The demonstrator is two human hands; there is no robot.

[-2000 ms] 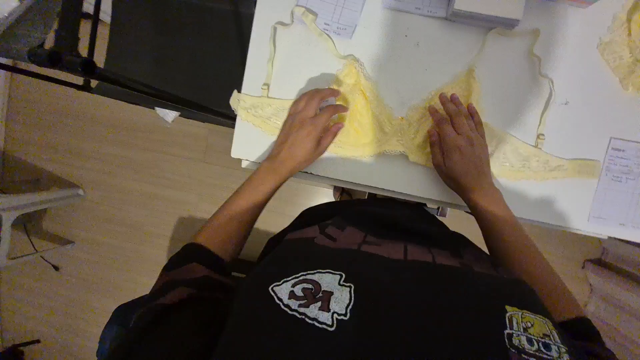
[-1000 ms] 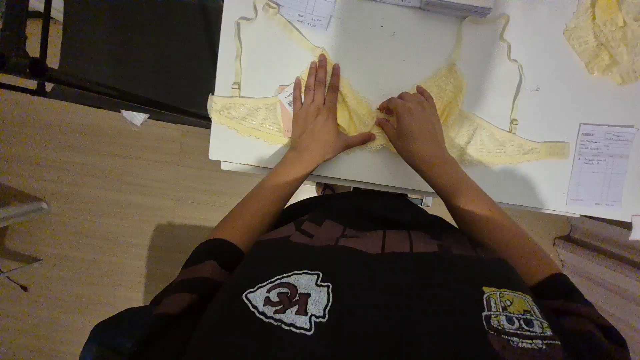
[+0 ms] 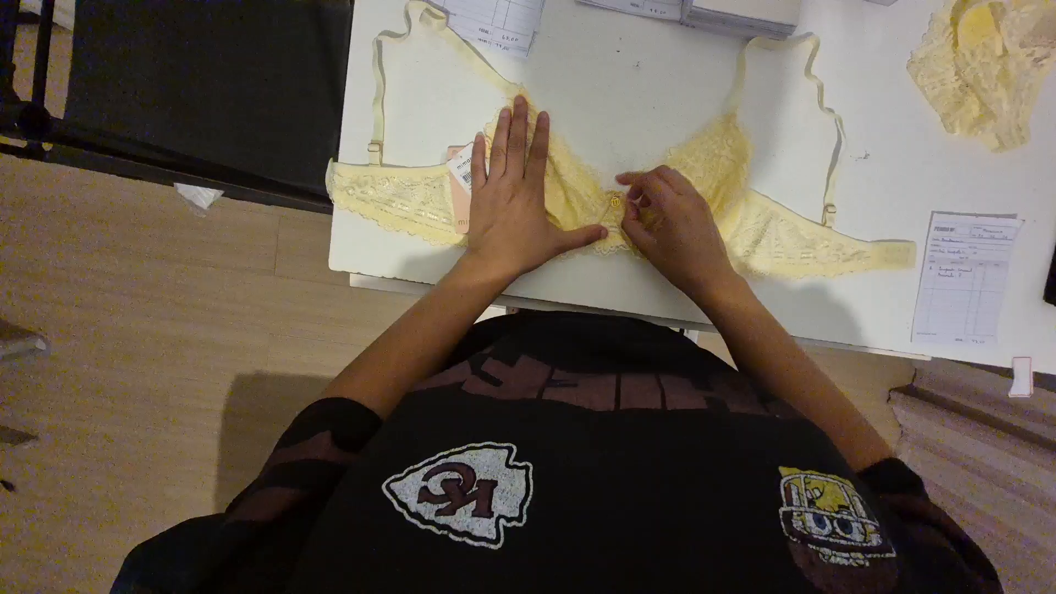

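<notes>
A yellow lace bra [image 3: 709, 165] lies spread on the white table, its straps stretched away from me. My left hand [image 3: 511, 190] rests flat on the left cup with fingers apart, the thumb reaching toward the centre. Beside its fingers, a paper tag [image 3: 462, 186] with print lies on the left band. At the centre of the bra is a small gold-coloured charm [image 3: 615, 200]. My right hand [image 3: 672, 219] is bent over the bra just right of this charm, thumb and fingertips close together; whether they pinch the lace is unclear.
Yellow lace fabric [image 3: 982, 70] lies at the upper right of the table [image 3: 627, 99]. A written paper form [image 3: 965, 276] is near the right edge. Another form [image 3: 495, 21] and a stack of paper [image 3: 742, 12] sit at the far side. Black fabric on a frame [image 3: 206, 91] stands left.
Two seconds ago both hands lay over the cups. My left hand now lies flat with its fingers pointing away, and my right hand has moved to the centre. The tag has come into sight.
</notes>
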